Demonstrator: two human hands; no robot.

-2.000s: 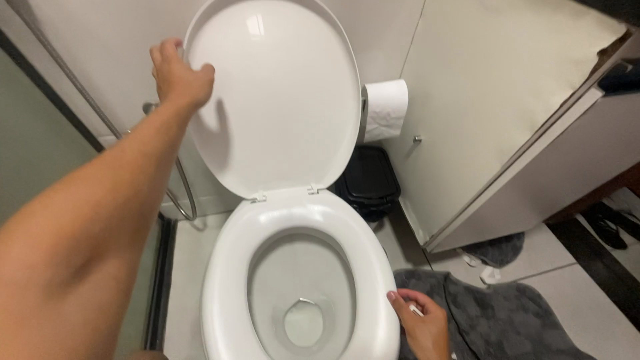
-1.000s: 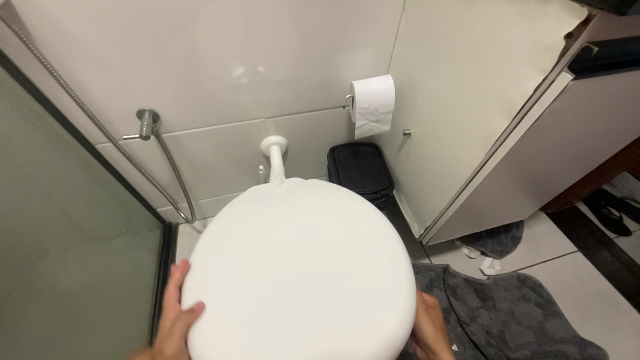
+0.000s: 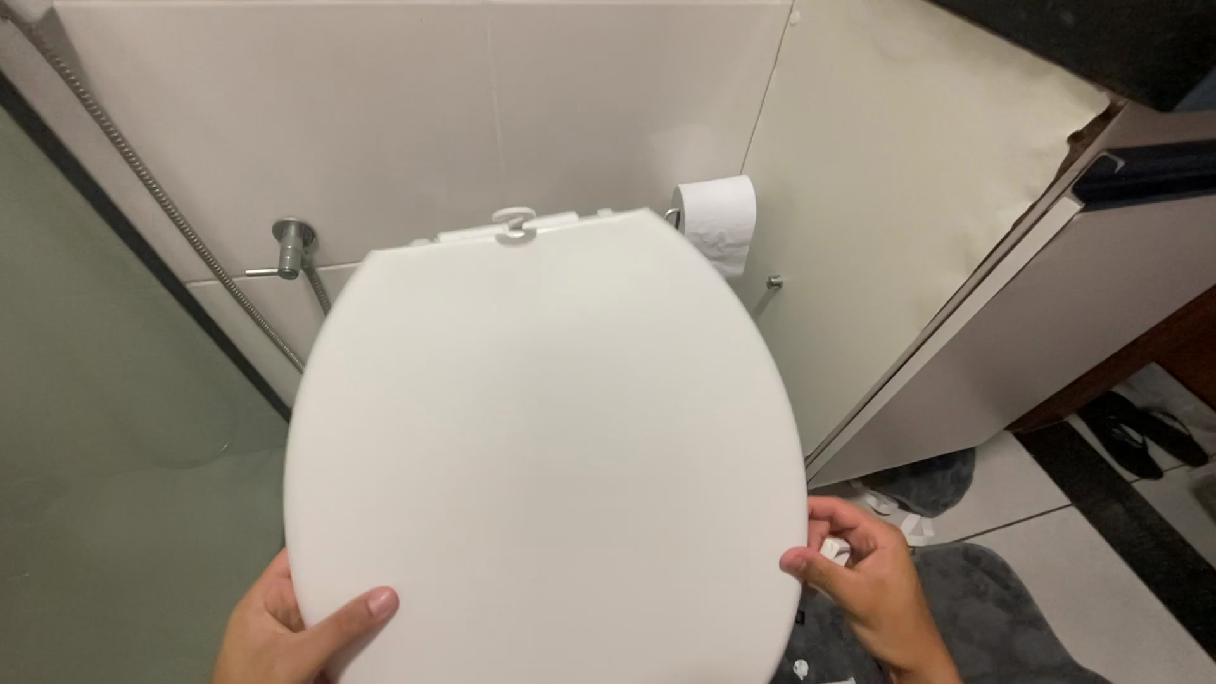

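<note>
A white toilet seat with its lid closed (image 3: 546, 427) fills the middle of the head view, lifted up and hiding the toilet bowl. At its far end white hinge parts (image 3: 516, 224) stick out. My left hand (image 3: 294, 622) grips the lower left edge, thumb on top of the lid. On the right edge my right hand (image 3: 860, 575) holds on with thumb and fingers, and a small white piece (image 3: 835, 550) shows between its fingers.
A toilet paper roll (image 3: 717, 223) hangs behind, right of the seat. A metal valve (image 3: 293, 247) with a hose (image 3: 157, 195) is on the tiled wall. Glass panel (image 3: 114, 380) at left, cabinet (image 3: 1035, 304) at right. Grey mat (image 3: 988, 617) and black sandals (image 3: 1130, 432) lie on the floor.
The lid, upright in the oldest frame, was lowered onto the seat. Both hands have since raised seat and lid together, nearer the camera; the hinge end now shows against the wall.
</note>
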